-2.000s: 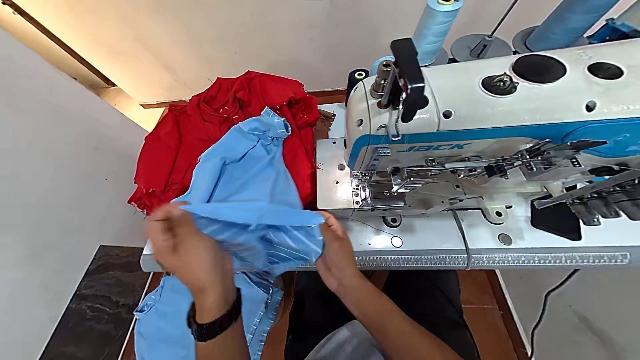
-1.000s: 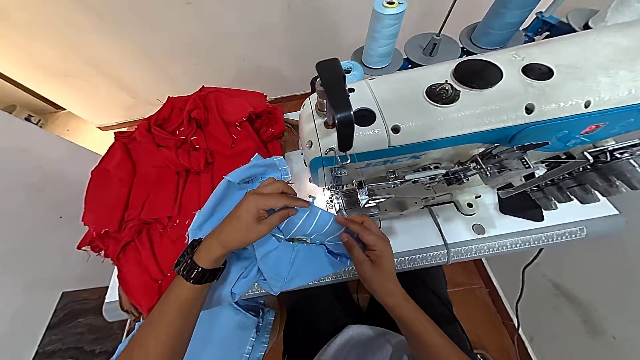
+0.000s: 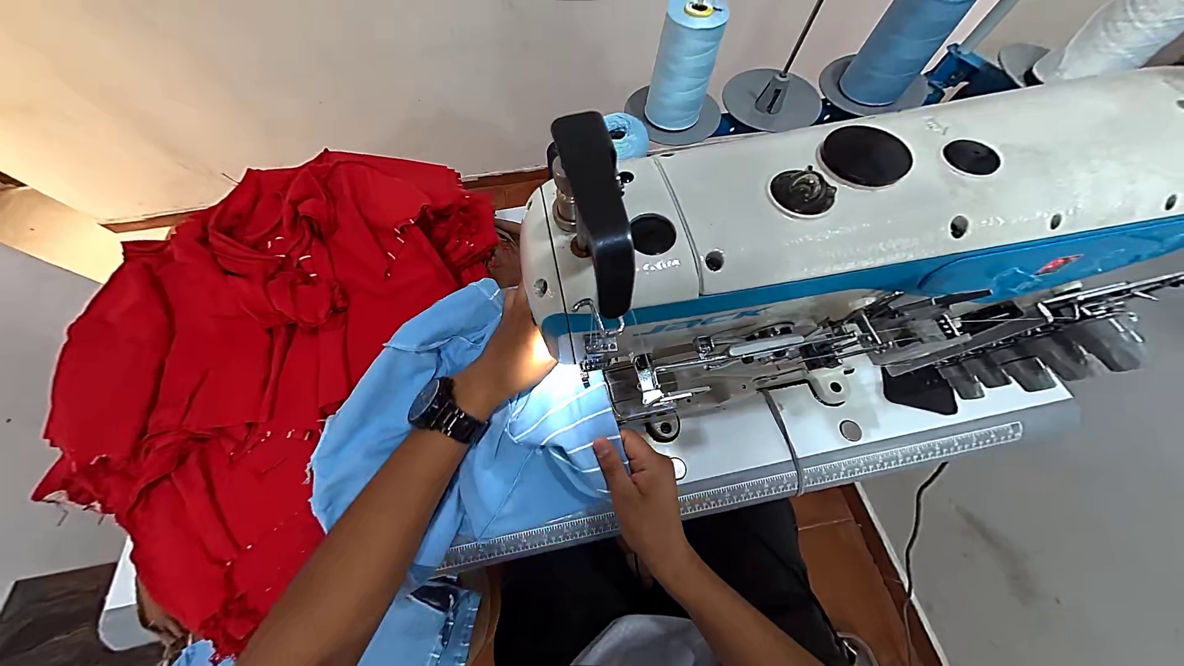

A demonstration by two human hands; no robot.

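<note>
A light blue fabric garment [image 3: 527,462] with white stitch lines lies at the needle end of a Jack industrial sewing machine [image 3: 795,240]. My left hand [image 3: 513,356], with a dark watch on the wrist, rests on the garment just left of the lit needle area; its fingertips are hidden behind the machine head. My right hand [image 3: 638,486] holds the garment's right edge near the front of the machine bed, thumb and fingers on the cloth. Part of the fabric is under the presser foot area, though the foot itself is hard to make out.
Red garments [image 3: 231,342] are heaped to the left. Blue thread cones [image 3: 686,69] stand behind the machine. A measuring tape strip [image 3: 911,455] runs along the table's front edge. More blue cloth [image 3: 416,624] hangs below the table, and a black cable [image 3: 916,527] hangs at the right.
Two seconds ago both hands held the blue garment in front of the machine; now its stitched part is at the needle. Since one second ago, my left hand has moved up beside the machine head.
</note>
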